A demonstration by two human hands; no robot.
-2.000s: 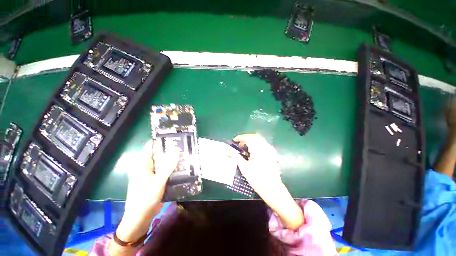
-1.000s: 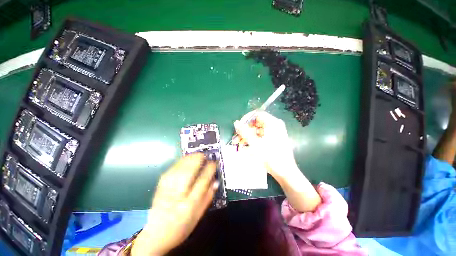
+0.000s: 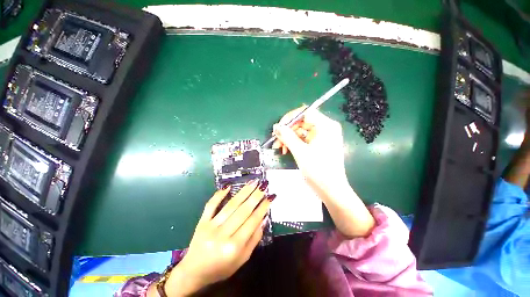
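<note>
An open phone unit (image 3: 239, 161) lies on the green bench top, its circuit board end away from me. My left hand (image 3: 228, 232) lies flat over its lower part, fingers spread across it, and hides the battery area. My right hand (image 3: 308, 142) holds pen-like tweezers (image 3: 325, 97); their tip is at the phone's upper right edge. Whether a part is in the tip cannot be told. A white square of paper (image 3: 296, 196) lies right of the phone, over a dotted sheet (image 3: 289, 225).
A heap of small black parts (image 3: 361, 96) lies beyond my right hand. A black tray (image 3: 125, 64) with several phones stands at left; another tray (image 3: 444, 191) at right holds two phones and small white strips (image 3: 471, 130). A blue sleeve (image 3: 504, 223) is at far right.
The phone went from my left hand's hold onto the bench. My right hand took up the tweezers, and their tip moved to the phone's edge. My left hand settled over the phone. The view shifted.
</note>
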